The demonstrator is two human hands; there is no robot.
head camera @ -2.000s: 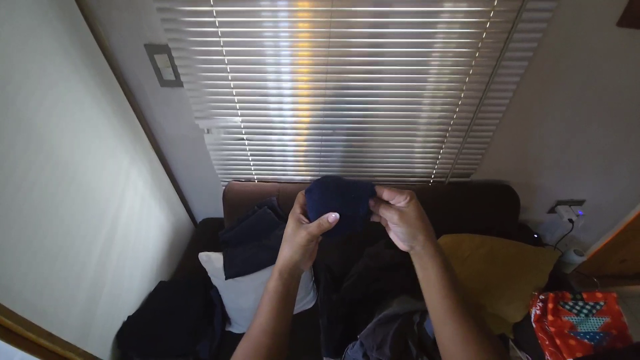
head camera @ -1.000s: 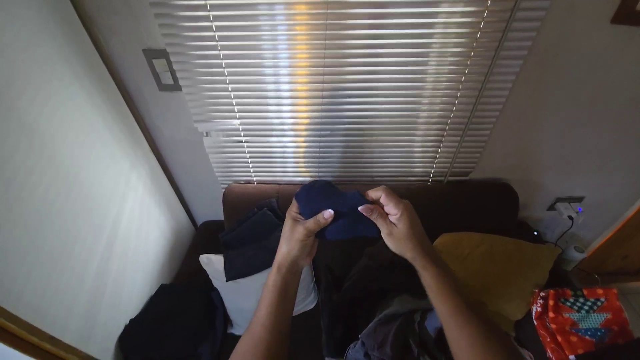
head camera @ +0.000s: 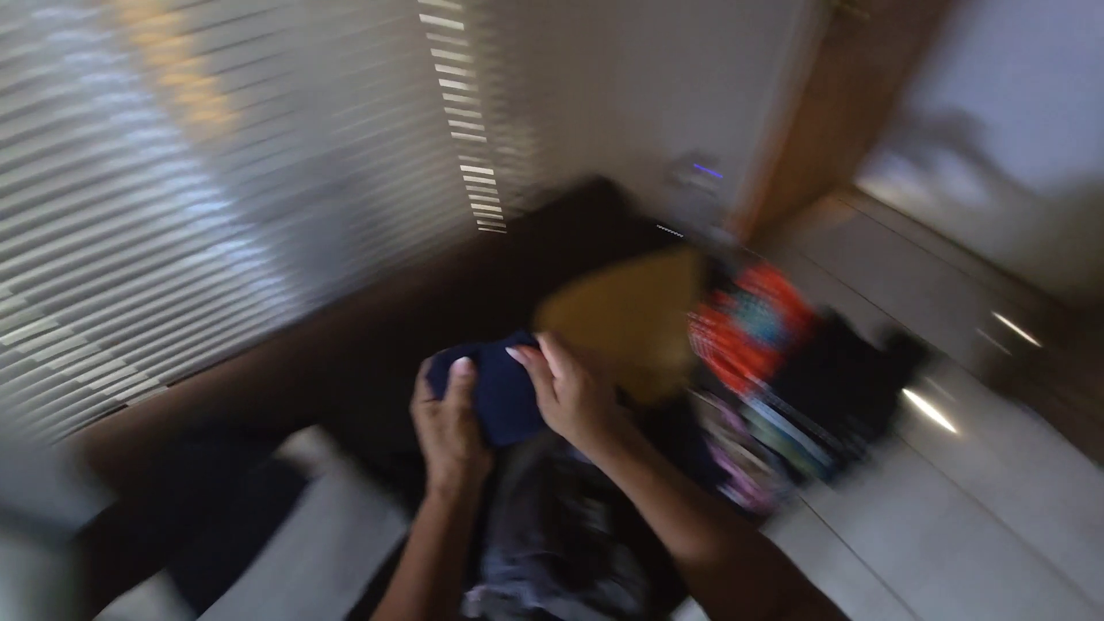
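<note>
A small navy blue folded cloth is held up between both hands near the middle of the view. My left hand grips its left side, thumb in front and fingers behind. My right hand pinches its upper right edge between thumb and fingers. Below the hands lies a heap of dark and greyish clothes. The picture is blurred, so the kind of garment held cannot be told.
A dark brown sofa stands below window blinds. On it are a mustard cushion and a pale cushion. A red patterned cloth and dark fabric lie at the right, by the tiled floor.
The view has swung to the right and tilted, showing more floor. Both hands still hold the navy cloth.
</note>
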